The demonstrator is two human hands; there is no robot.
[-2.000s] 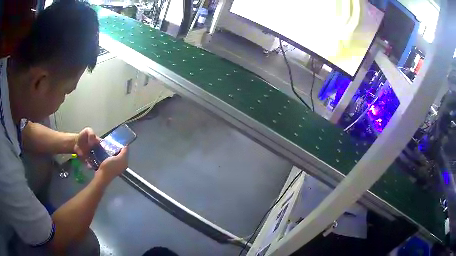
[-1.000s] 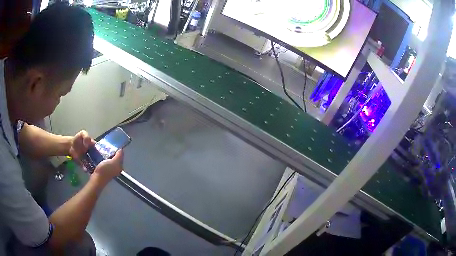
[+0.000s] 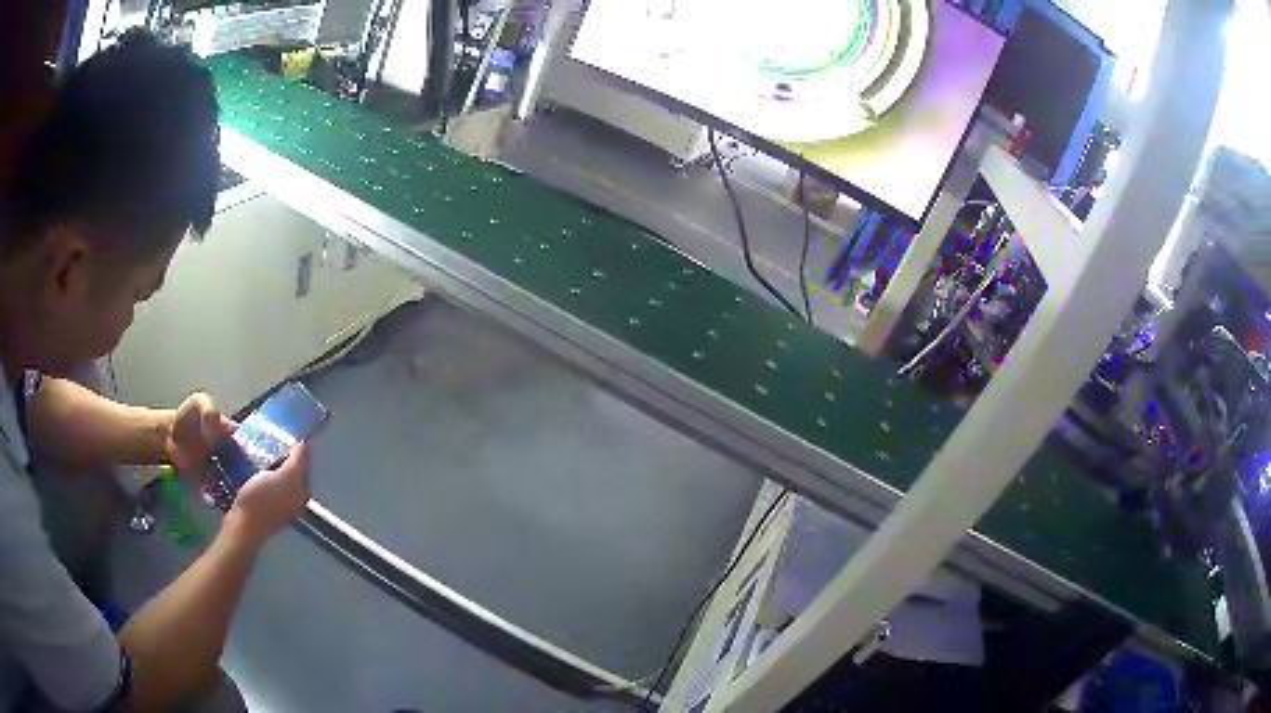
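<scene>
Neither of my hands is in view. The green conveyor belt point(image 3: 613, 272) runs from the upper left to the lower right in front of me, with metal edge rails. Small pale parts point(image 3: 714, 334) lie spaced over it; they are too small to tell more. A thick white machine frame post point(image 3: 1018, 376) crosses the right side from top to bottom.
At left a seated person point(image 3: 84, 418) holds a smartphone point(image 3: 286, 418) in both hands. A large monitor point(image 3: 781, 70) shows coloured rings. Machinery with blue-violet lights stands at right. White papers point(image 3: 927, 623) lie low right. A metal-edged bar point(image 3: 460, 606) crosses the floor.
The whole scene has shifted left in the picture as my view moved. The monitor has gone from a plain bright picture to coloured rings. The violet glow on the machinery has dimmed.
</scene>
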